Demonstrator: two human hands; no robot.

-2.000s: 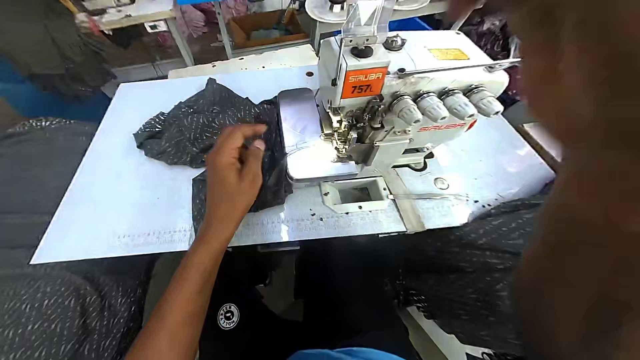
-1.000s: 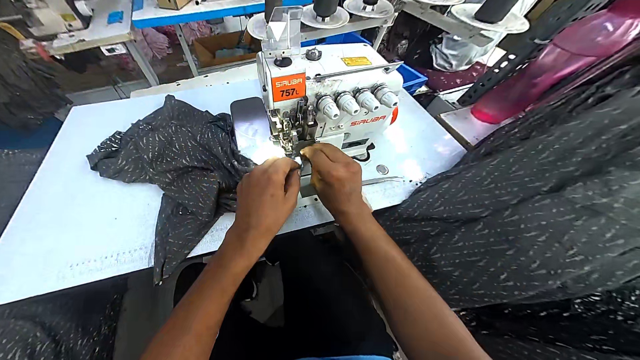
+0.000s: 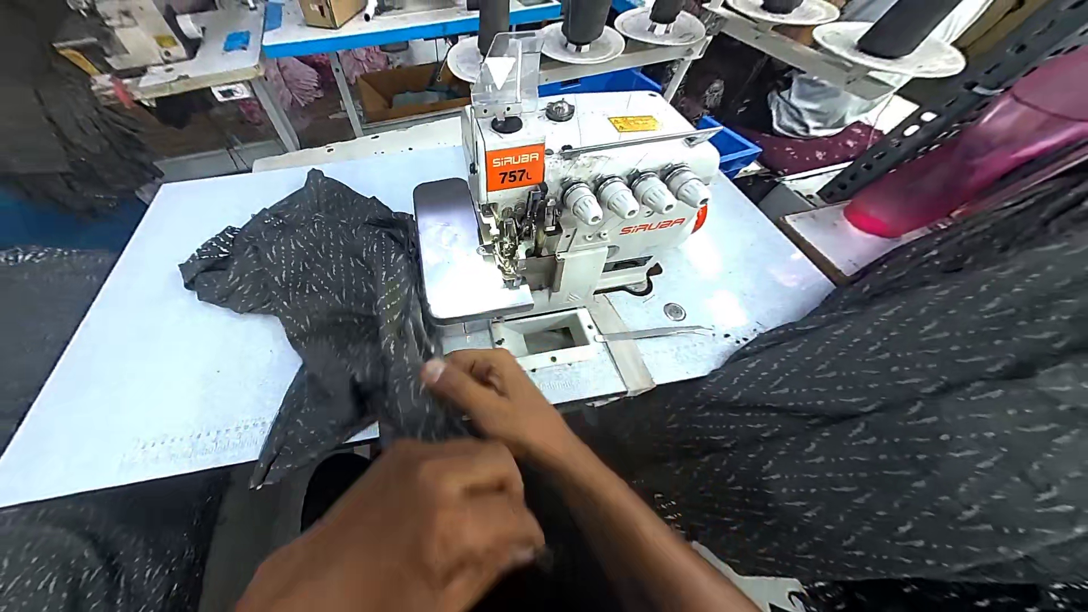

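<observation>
A dark grey fabric piece with small white dashes [image 3: 323, 263] lies bunched on the white table, left of the Siruba overlock sewing machine [image 3: 595, 170], and hangs over the front edge. My right hand [image 3: 493, 395] is at the fabric's right edge below the machine's metal plate [image 3: 463, 255], thumb and fingers curled on the cloth. Nearer the camera, my left hand [image 3: 425, 518] is blurred and curled in front of the fabric's lower part; whether it grips cloth is hidden. Metal tweezers [image 3: 650, 333] lie on the table right of the machine's frame opening.
More dark patterned fabric [image 3: 892, 408] drapes at the right and lower left. Thread cones [image 3: 586, 21] stand behind the machine. A cardboard box [image 3: 408, 92], a blue bin [image 3: 731, 149] and another sewing machine [image 3: 140, 34] are at the back. A pink wrapped roll [image 3: 960, 161] stands right.
Both hands have moved away from the machine's needle area toward the table's front edge. The view has shifted between frames.
</observation>
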